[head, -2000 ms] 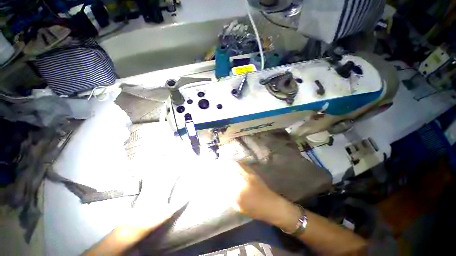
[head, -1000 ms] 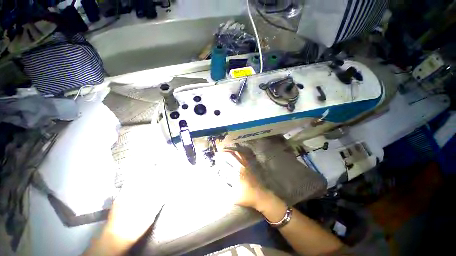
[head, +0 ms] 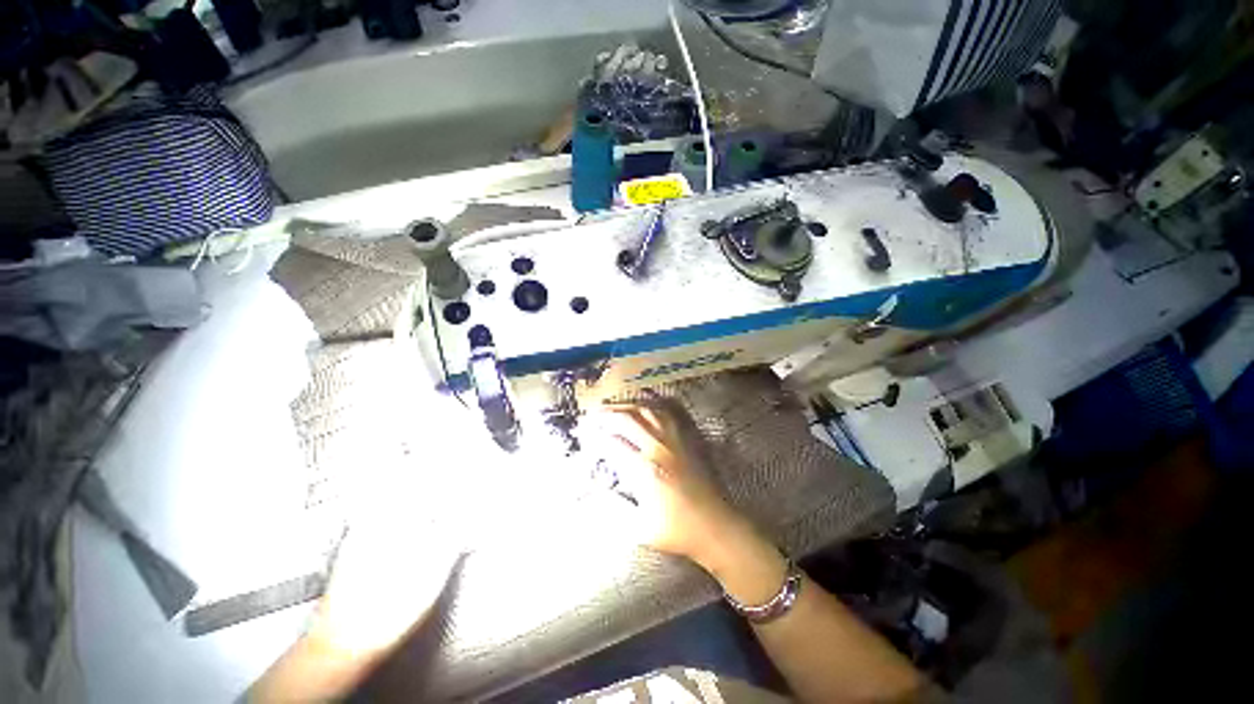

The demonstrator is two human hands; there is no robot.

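A grey-brown, finely striped garment piece (head: pixel 770 461) lies under the arm of the white and blue sewing machine (head: pixel 646 296) and spreads left and toward me. Its middle is bleached white by the lamp. My right hand (head: pixel 653 481) lies flat on the cloth just right of the presser foot and needle area (head: pixel 564 420); its fingertips are partly washed out. My left hand (head: pixel 392 571) rests on the cloth at the lower left, its fingers lost in the glare. A narrow grey-brown strip (head: pixel 255 602) lies at the left.
Teal thread cone (head: pixel 593 162) stands behind the machine head. Striped pouch (head: pixel 158 172) lies at the back left, a striped bag (head: pixel 949 55) at the back right. Crumpled dark cloth (head: pixel 48 454) lies far left. Dark loop handles (head: pixel 873 392) show under the machine arm.
The view has shifted, so the machine sits slightly further left. The narrow strip at the left has changed its lie. My right hand has come closer beside the needle area since the oldest frame.
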